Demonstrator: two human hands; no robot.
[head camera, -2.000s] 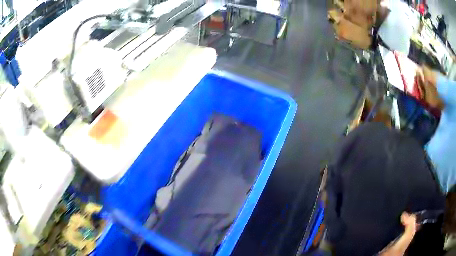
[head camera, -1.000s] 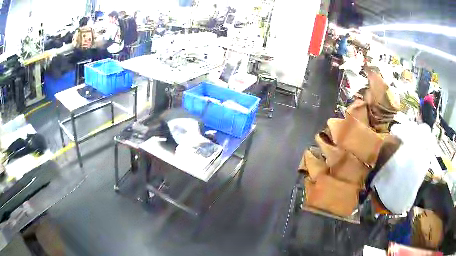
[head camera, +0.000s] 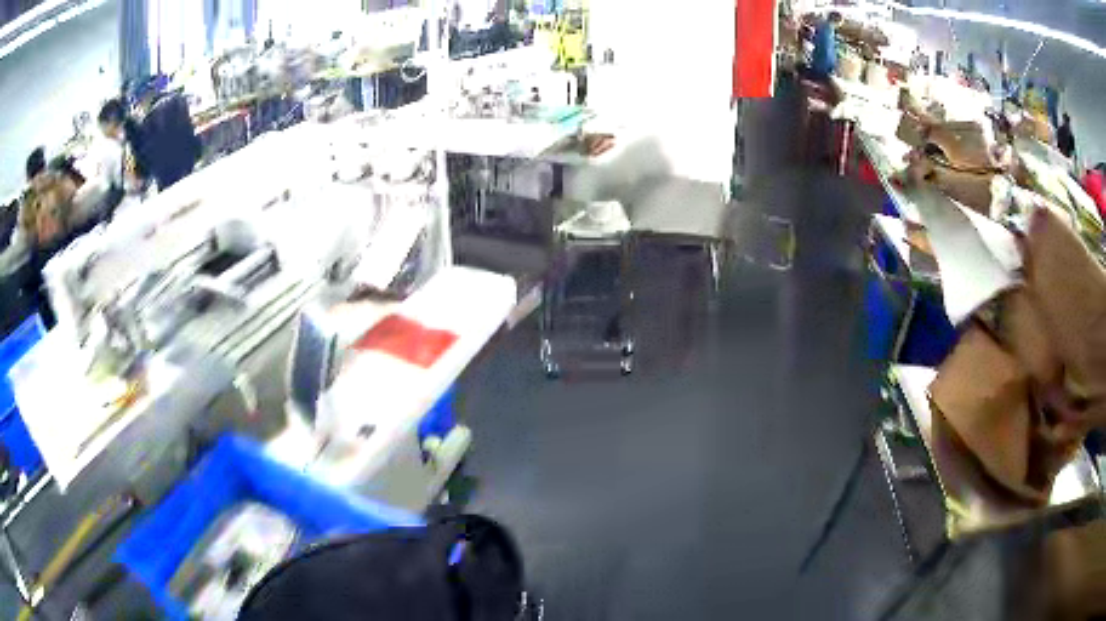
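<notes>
A black bag (head camera: 388, 576) shows at the bottom edge of the view, rounded at its top right, with a small blue spot on it. Its lower part is cut off by the frame. It overlaps the near rim of a blue plastic bin (head camera: 297, 485) that holds pale and dark pieces. Neither my left hand nor my right hand is in view, so what holds the bag is hidden.
A white sewing table (head camera: 473, 303) with a red patch stands ahead left. A stool (head camera: 594, 221) and a low grey table (head camera: 682, 206) stand farther ahead. Brown panels (head camera: 988, 400) are heaped on a table at right. Grey floor runs between. People sit at far left.
The view has moved forward along the aisle past the small tables with blue bins. The black bag has come into view at the bottom. The hand seen two seconds ago is out of view.
</notes>
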